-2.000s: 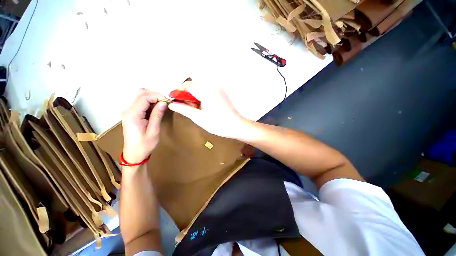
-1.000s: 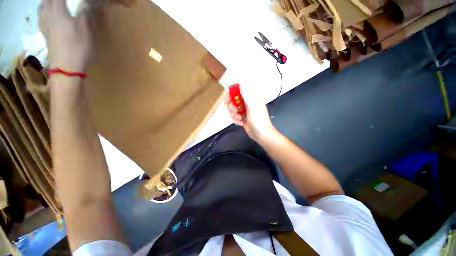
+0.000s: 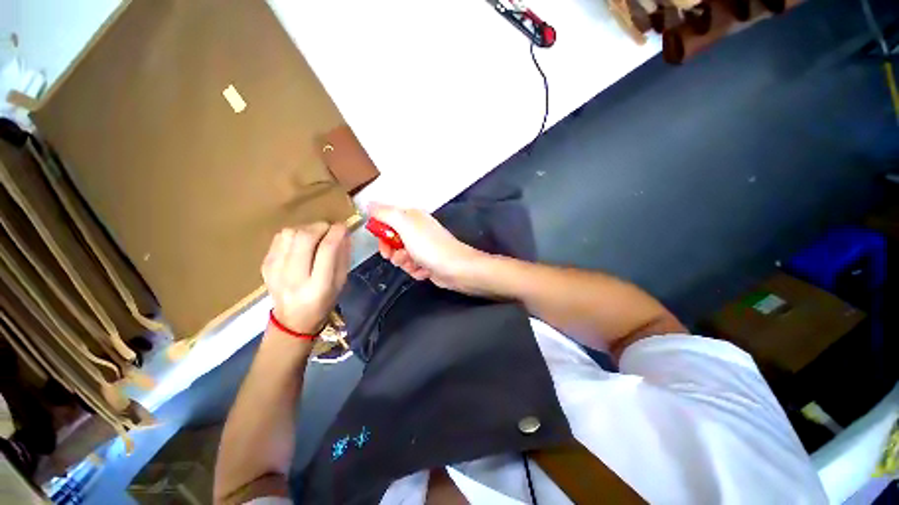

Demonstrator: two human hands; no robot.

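A large brown bag panel (image 3: 187,148) lies on the white table, with a cream label (image 3: 234,99) and a reddish-brown corner patch (image 3: 349,160). My left hand (image 3: 308,271) pinches the panel's near edge just below the patch. My right hand (image 3: 424,247) is closed around a small red lighter (?) (image 3: 384,234). Its tip is close to the edge by my left fingertips; whether it touches is not clear. Dark snips with a red handle (image 3: 527,22) lie at the top of the table, a black cord hanging from them.
Stacked brown bag pieces (image 3: 69,266) stand at the left. More pieces (image 3: 690,35) lie at the top right. A white-rimmed waste bin (image 3: 333,353) is partly hidden behind my left wrist. A carton (image 3: 789,314) and a blue stool (?) (image 3: 838,258) are on the floor at the right.
The panel has been turned and shifted left. My left hand has come down from the upper left to its near edge. My right hand has moved left with the red lighter (?) towards that edge.
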